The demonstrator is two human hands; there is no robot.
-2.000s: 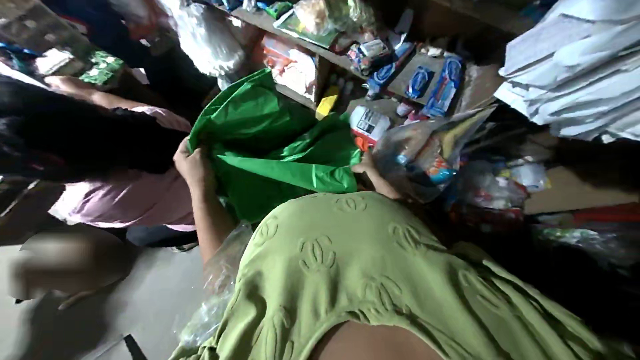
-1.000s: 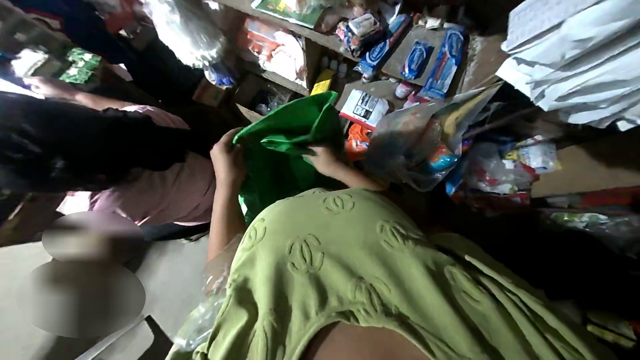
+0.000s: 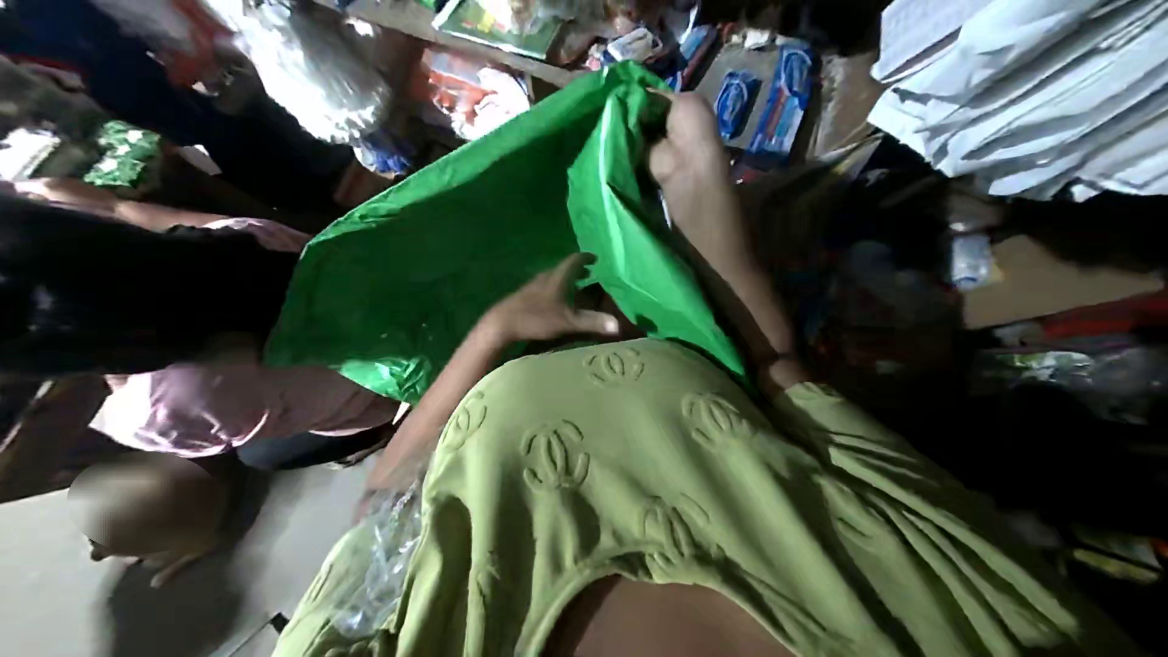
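Note:
A large green plastic bag (image 3: 456, 219) spreads across the middle of the head view, in front of my body. Raised at its upper right corner, my right hand (image 3: 684, 132) grips the bunched edge. My left hand (image 3: 552, 306) is lower, near the bag's inner side, with thumb and fingers apart and nothing seen between them. Clear crinkled plastic (image 3: 388, 557) lies by my left upper arm, against my light green top.
At left is a person in a pink garment (image 3: 246, 411), with a small animal (image 3: 151, 511) on the floor below. Shelves behind hold blue packaged goods (image 3: 780, 100). A silvery plastic bundle (image 3: 315, 68) hangs upper left, white sheets (image 3: 1031, 100) upper right.
The green bag was gathered smaller one second ago and is now spread wide. My right hand has moved up with its edge. My left hand has let go of the rim and come down.

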